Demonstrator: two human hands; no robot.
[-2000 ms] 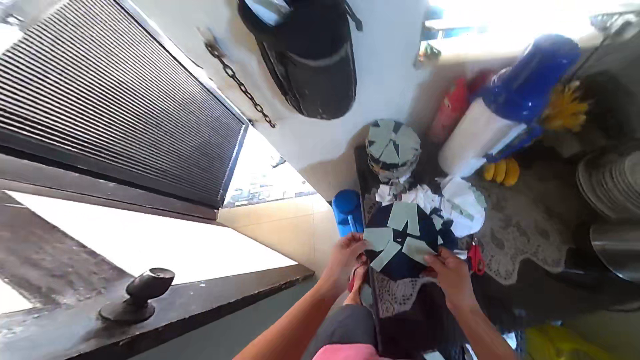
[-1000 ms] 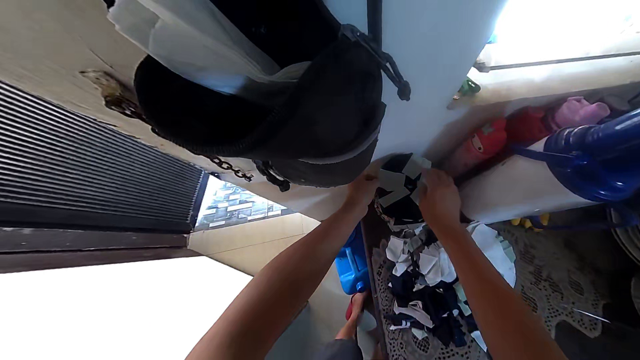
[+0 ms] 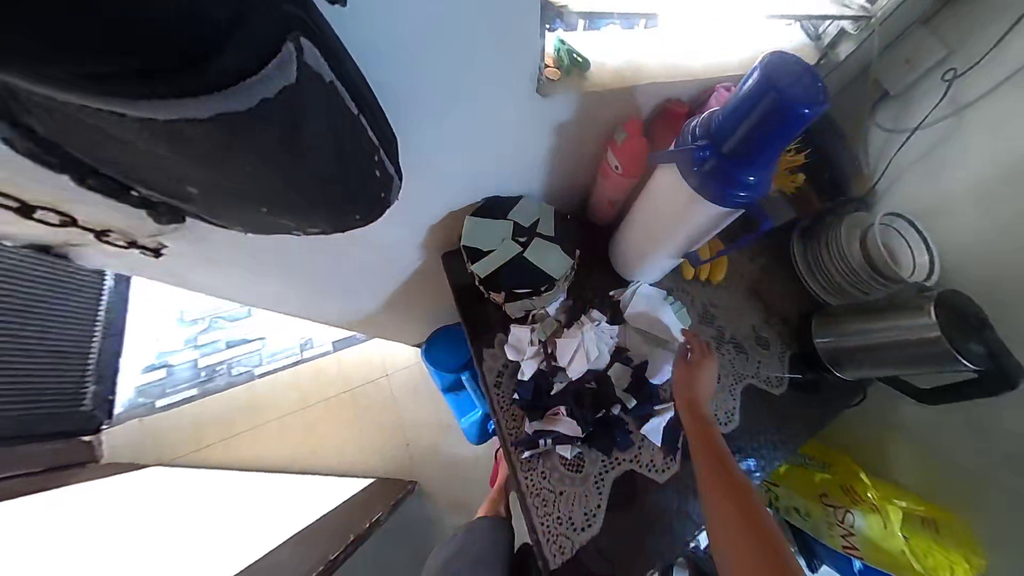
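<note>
My right hand [image 3: 694, 372] reaches over the dark table, its fingertips at the edge of a white round piece [image 3: 656, 324] with pale green strips on its rim. Whether the fingers grip it is unclear. To the left lie loose white scraps [image 3: 586, 344], seemingly cloth, with dark navy scraps [image 3: 588, 400] nearer me. Against the wall, at the table's far left corner, stands a round stack [image 3: 520, 252], its dark top crossed by pale green strips. My left hand is out of view.
Behind the scraps stand a blue and white flask [image 3: 680, 200] and a red bottle [image 3: 620, 172]. A stack of plates [image 3: 852, 256], a steel jug [image 3: 896, 336] and a yellow bag [image 3: 872, 512] are at right. A black bag [image 3: 240, 144] hangs upper left; a blue container [image 3: 458, 384] is on the floor.
Both hands were at the round dark piece with pale strips on the stack a second ago. My right hand has moved to the white piece, and my left hand has left the view.
</note>
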